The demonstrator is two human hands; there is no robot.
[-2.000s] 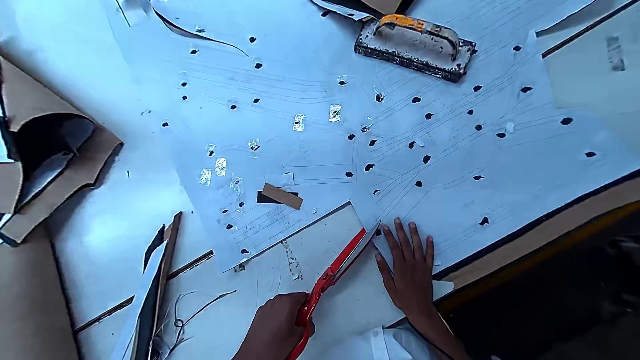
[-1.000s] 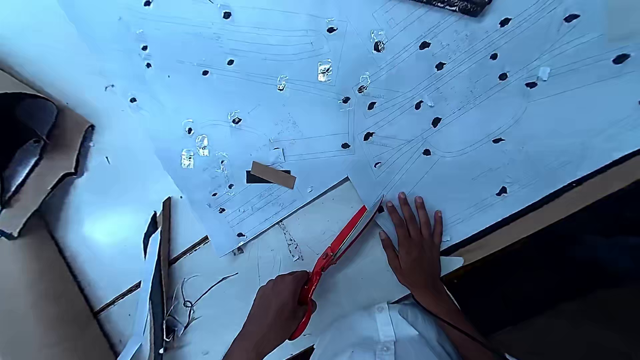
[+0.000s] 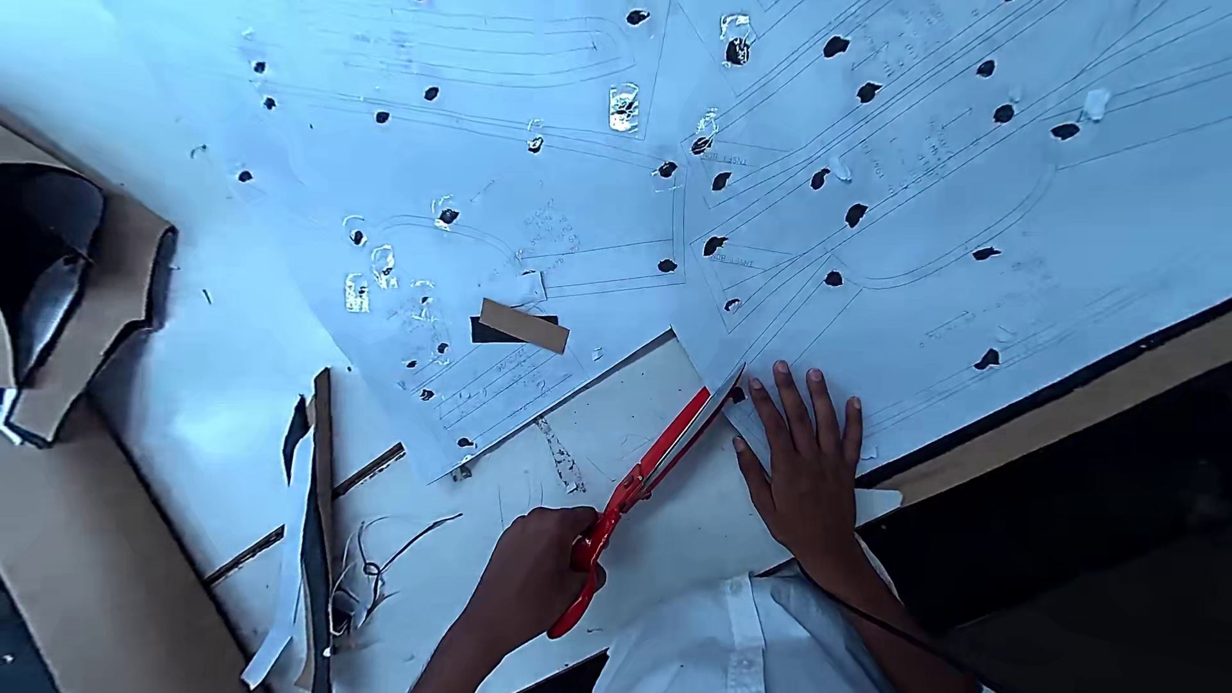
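Note:
My left hand [image 3: 544,577] grips the red handles of a pair of large scissors [image 3: 630,486]. The blades point up and to the right, slightly apart, with their tips at the lower corner of a large paper sheet [image 3: 597,202] bearing drawn pattern lines and many dark holes. Just right of the tips, my right hand [image 3: 804,462] lies flat on the sheet, palm down, fingers spread, holding nothing. Clear tape patches [image 3: 624,108] cover some holes. A brown strip [image 3: 525,325] lies across a black strip on the sheet, left of the blades.
Brown and black cut pieces [image 3: 130,269] lie at the left, above a large brown sheet [image 3: 87,539]. Narrow offcuts [image 3: 313,539] and tangled threads [image 3: 371,568] are at the lower left. The layered brown and black edge [image 3: 1059,409] runs along the right, beside a dark area.
The view has shifted, so the tool with the orange handle at the top is out of sight. Both hands stay at nearly the same place on the sheet, the left still gripping the scissors.

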